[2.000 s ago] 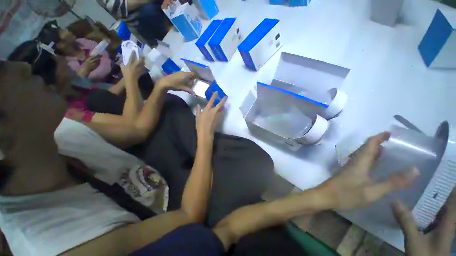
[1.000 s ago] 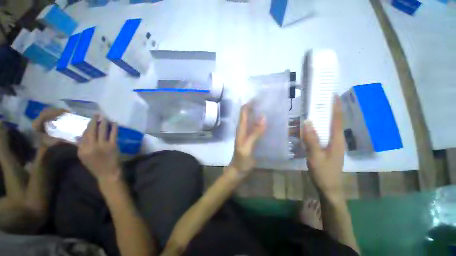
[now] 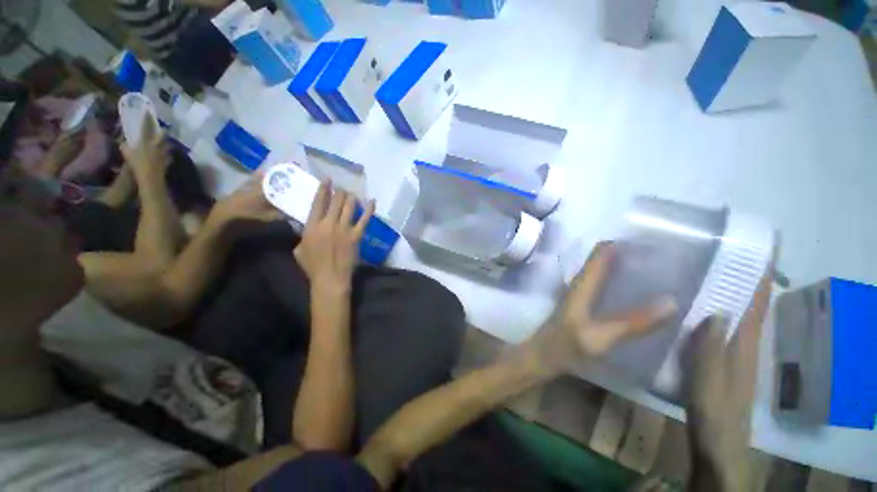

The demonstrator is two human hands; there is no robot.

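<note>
In front of me, a clear plastic tray (image 3: pixel 665 269) lies against a white product unit with a ribbed side (image 3: pixel 739 279). Both are blurred and tilted. My left hand (image 3: pixel 598 322) holds the tray from the left, thumb and fingers spread across it. My right hand (image 3: pixel 723 389), blurred, grips the white unit from the right and below. Two open retail cartons stand left of the tray. The nearer carton (image 3: pixel 452 252) has a clear tray inside and a white round end sticking out. The farther carton (image 3: pixel 508 135) also shows a white end.
A blue-sided carton (image 3: pixel 851 351) stands close to my right hand. Another box (image 3: pixel 750 60) stands at the back right. Blue-and-white boxes (image 3: pixel 415 91) stand at the back left. A seated person (image 3: pixel 332 231) close on my left handles a white unit and blue box. The wooden table edge runs below my hands.
The view has swung left since one second ago, so the cartons appear farther right. The tray and ribbed unit are now close together instead of apart. The neighbour's white unit shows its round end.
</note>
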